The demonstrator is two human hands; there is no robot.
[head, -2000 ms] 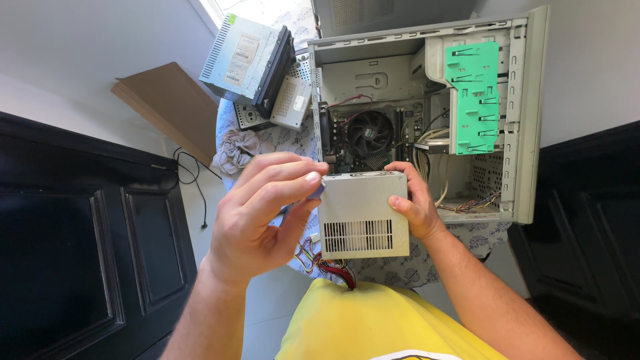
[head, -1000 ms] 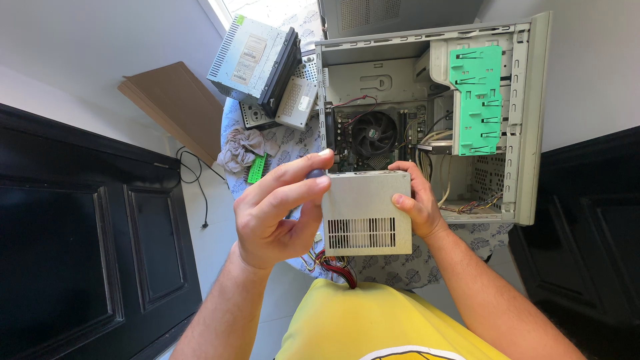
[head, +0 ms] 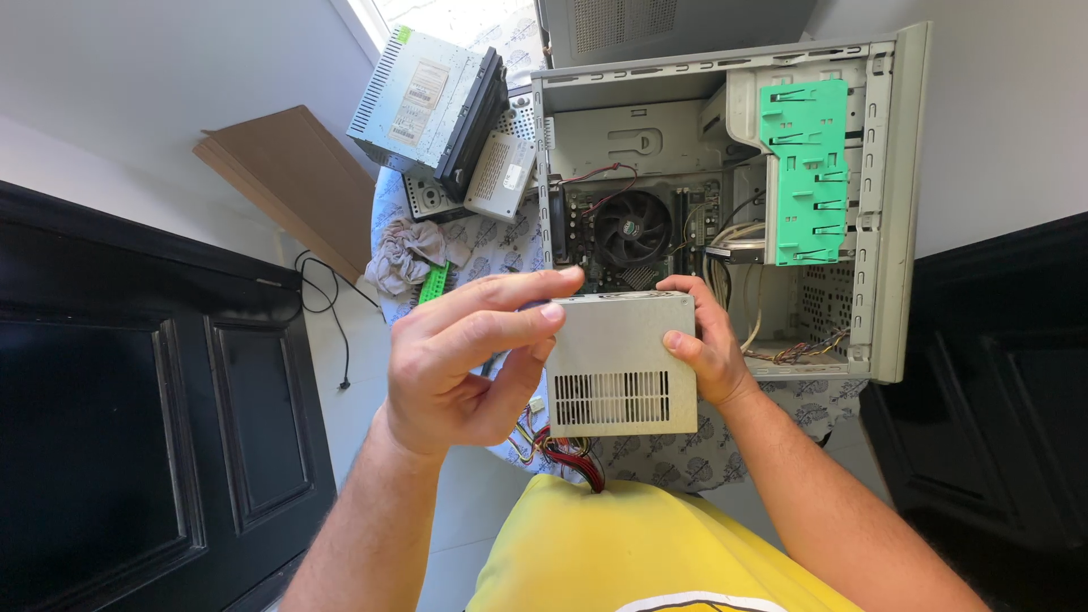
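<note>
My right hand (head: pixel 710 340) grips the right edge of a metal computer power supply (head: pixel 620 348), thumb on its vented face. My left hand (head: pixel 480 357) is at the unit's upper left corner, fingertips close together; a sliver of something blue shows behind them, and whether they pinch it I cannot tell. A bundle of coloured power cables (head: pixel 574 459) hangs below the supply. Beyond it stands an open computer case (head: pixel 888 204) with a CPU cooler fan (head: pixel 632 228) on its motherboard and a green plastic drive bracket (head: pixel 806 170) at the right.
At the back left, a car stereo (head: pixel 416 102) rests on other metal units, beside a small perforated metal box (head: pixel 501 177). A crumpled cloth (head: pixel 406 257) and a green connector strip (head: pixel 434 283) lie on the patterned tablecloth (head: pixel 765 416). A cardboard sheet (head: pixel 293 187) leans at the left near a black cable (head: pixel 342 340).
The fingers of my left hand have shifted at the supply's upper left corner, and the blue piece seen there two seconds ago is now mostly hidden. My right hand keeps its hold.
</note>
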